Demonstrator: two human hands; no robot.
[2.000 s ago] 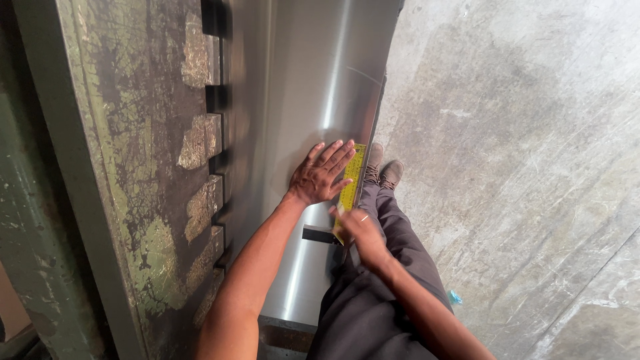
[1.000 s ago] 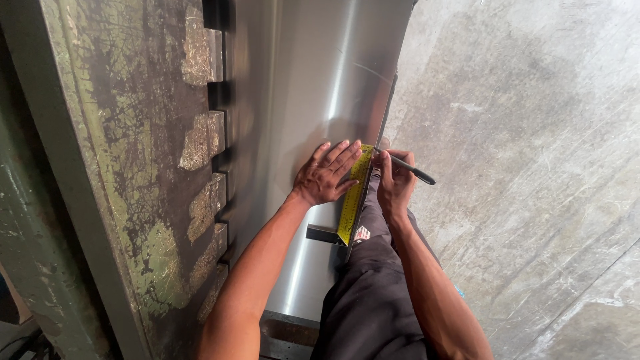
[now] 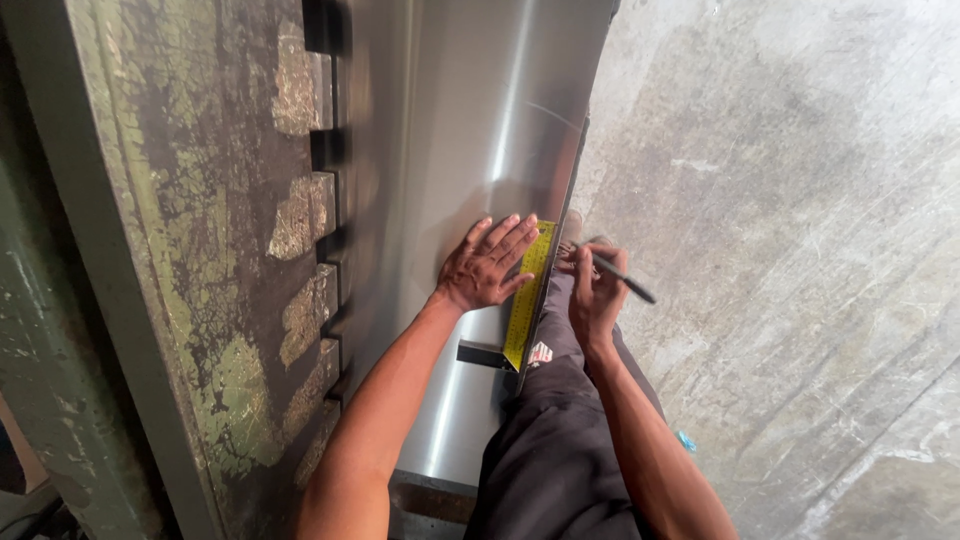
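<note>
My left hand (image 3: 487,262) lies flat with spread fingers on a shiny sheet of metal (image 3: 450,150), its fingertips and thumb touching the yellow blade of a try square (image 3: 531,292). That blade runs along the sheet's right edge, and the square's black stock (image 3: 484,353) points left across the metal. Just beyond the edge, my right hand (image 3: 598,289) holds a dark pen-like marking tool (image 3: 626,282) between thumb and fingers. Its tip is near the upper end of the blade, too blurred to tell whether it touches the sheet.
A large machine frame (image 3: 165,225) with worn green paint stands at the left, with a row of metal blocks (image 3: 324,206) along the sheet. My legs and shoes are against the sheet's right edge. The scratched concrete floor (image 3: 787,225) has a small blue scrap (image 3: 685,441) on it.
From two seconds ago, my right hand has moved from the lower end of the blade up to near its upper end. My left hand has stayed on the sheet beside the square.
</note>
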